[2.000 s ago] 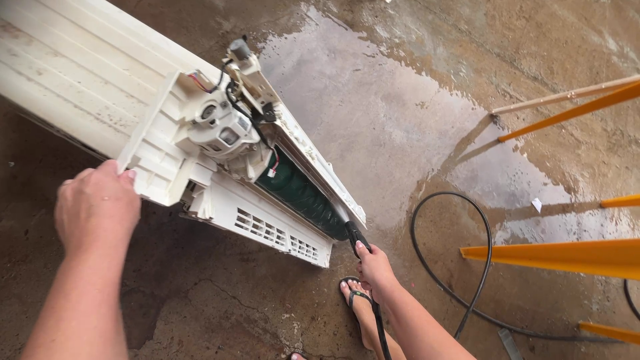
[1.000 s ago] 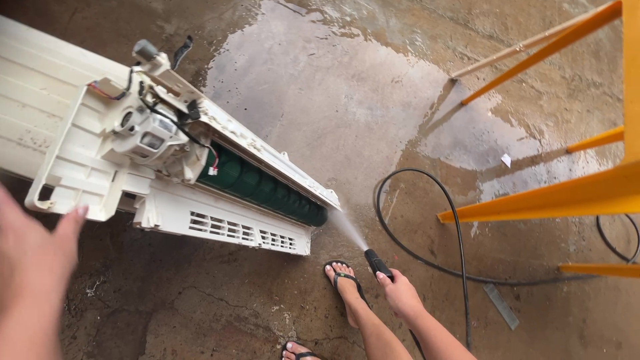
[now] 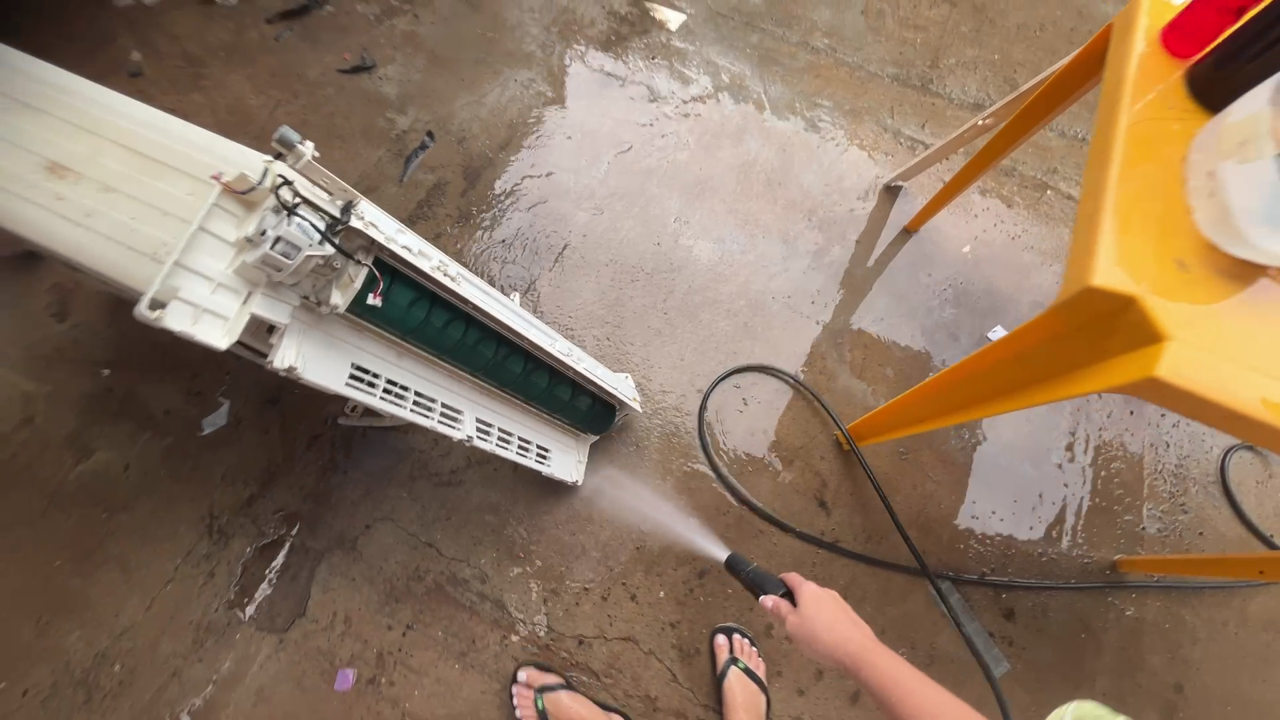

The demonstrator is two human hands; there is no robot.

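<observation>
My right hand grips a black spray nozzle at the lower right of centre. A fan of water leaves its tip toward the near right end of a white plastic air-conditioner indoor unit. A dark green cylindrical blower wheel lies in the unit's open body. At its left end are a motor and loose wires with a small white connector. The unit rests against a long ribbed white panel at the left. My left hand is out of view.
A yellow plastic table stands at the right, bearing a clear container and dark and red objects. A black hose loops over the wet concrete floor. Two feet in black flip-flops stand at the bottom.
My left hand was on the unit's left end, then came away and left the view. My right hand has moved the nozzle back from the unit's end, and water now sprays across the gap.
</observation>
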